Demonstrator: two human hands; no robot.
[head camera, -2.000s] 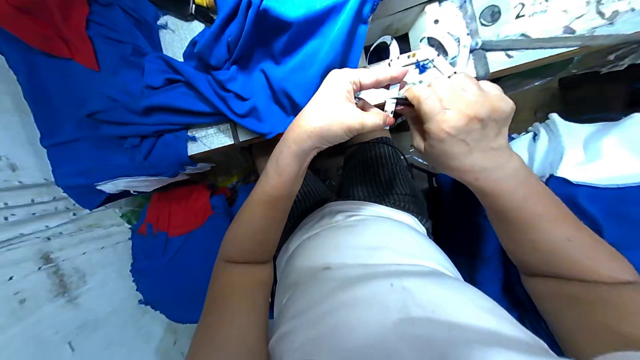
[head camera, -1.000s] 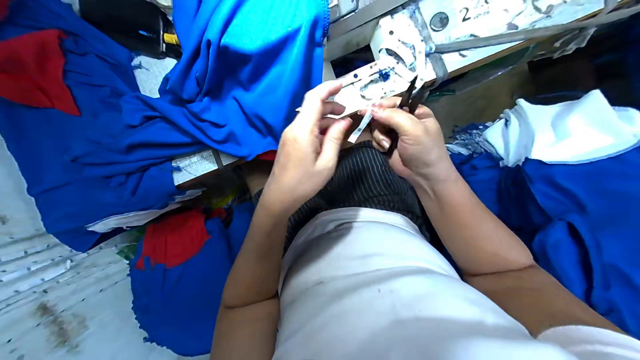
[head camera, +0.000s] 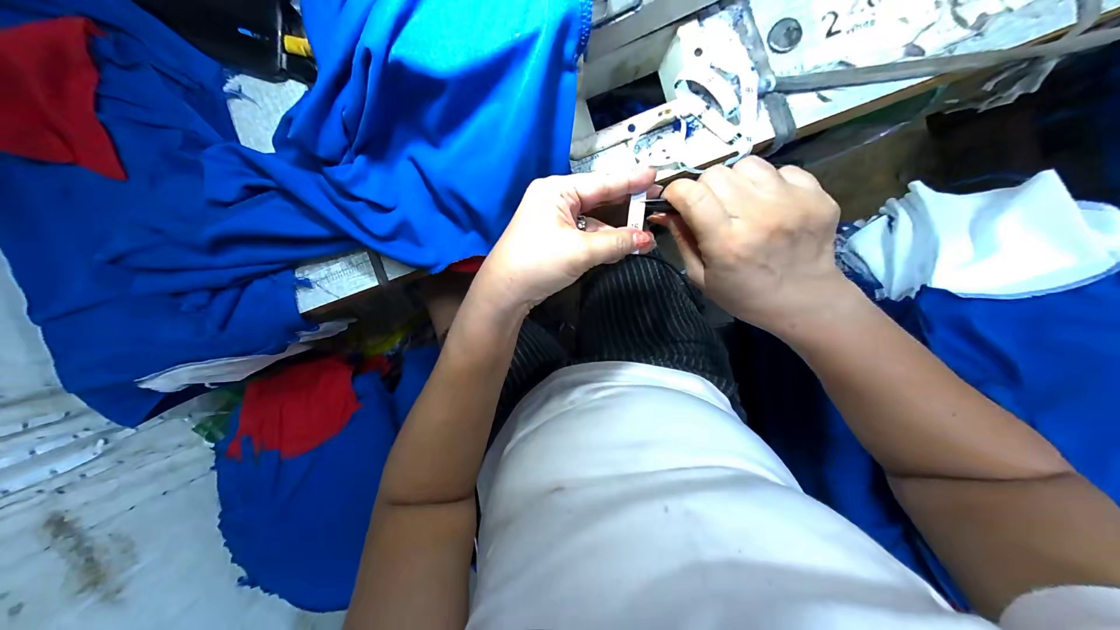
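Observation:
My left hand (head camera: 569, 223) pinches a narrow white label strip (head camera: 637, 219) upright between thumb and fingertips. Close at its right, my right hand (head camera: 757, 232) is closed around a small dark tool (head camera: 658, 206), whose thin tip reaches to the strip; most of the tool is hidden in the fist, so its kind is unclear. Behind the hands, a looped white tape (head camera: 717, 109) lies at the edge of the worn white work table (head camera: 875, 52). Blue fabric (head camera: 437, 131) drapes over the table edge, left of the hands.
More blue fabric with a red piece (head camera: 52, 92) spreads at the far left. Below it hangs a blue piece with a red patch (head camera: 297, 407). At the right lie white fabric (head camera: 997, 236) and blue cloth (head camera: 1032, 359). A black object (head camera: 219, 31) stands at the top left.
One second ago the strip was tilted and the dark tool pointed up from my right hand; now the strip stands upright and the tool points left at it. The view has shifted somewhat.

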